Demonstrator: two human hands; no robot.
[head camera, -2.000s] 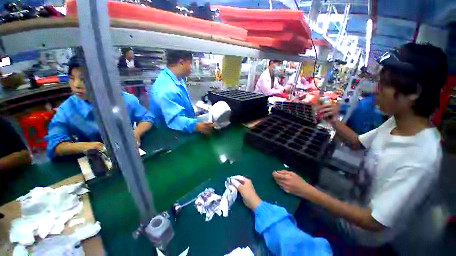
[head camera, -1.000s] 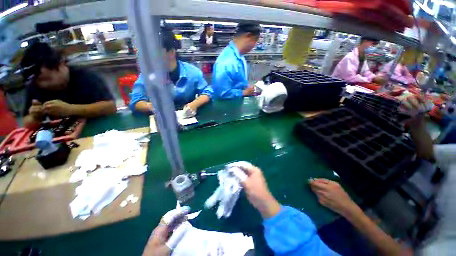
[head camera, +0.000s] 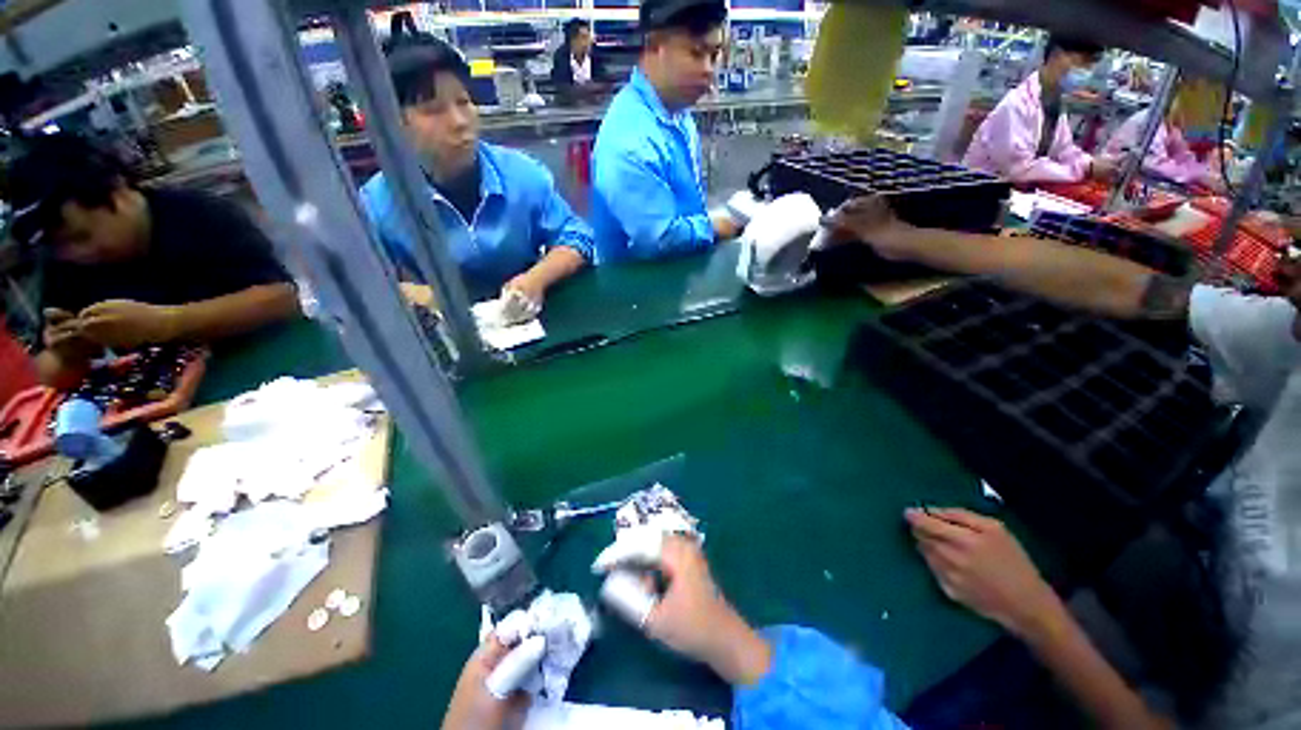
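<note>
My left hand (head camera: 492, 687), cut off by the bottom edge, holds a crumpled white cloth (head camera: 554, 635) beside the dispenser bottle (head camera: 495, 559); anything inside the cloth is hidden. My right hand (head camera: 696, 613), with white finger cots, is slightly blurred above the mat, its fingers apart and no object visible between them. A crumpled used cloth (head camera: 659, 511) lies just beyond its fingertips. A spread white cloth (head camera: 635, 717) shows at the bottom edge below my hands.
A metal post (head camera: 364, 314) slants up behind the bottle. White cloths (head camera: 257, 549) and white discs (head camera: 317, 619) lie on a brown board (head camera: 86, 649) at left. Black trays (head camera: 1056, 392) stand at right. A person's hand (head camera: 977, 563) is near my right; another person's arm reaches toward the white housing (head camera: 781, 243).
My right hand no longer holds the crumpled cloth, which lies behind its fingertips, and has moved nearer my left hand. My left hand now holds bunched cloth. The neighbour's arm has extended toward the white housing.
</note>
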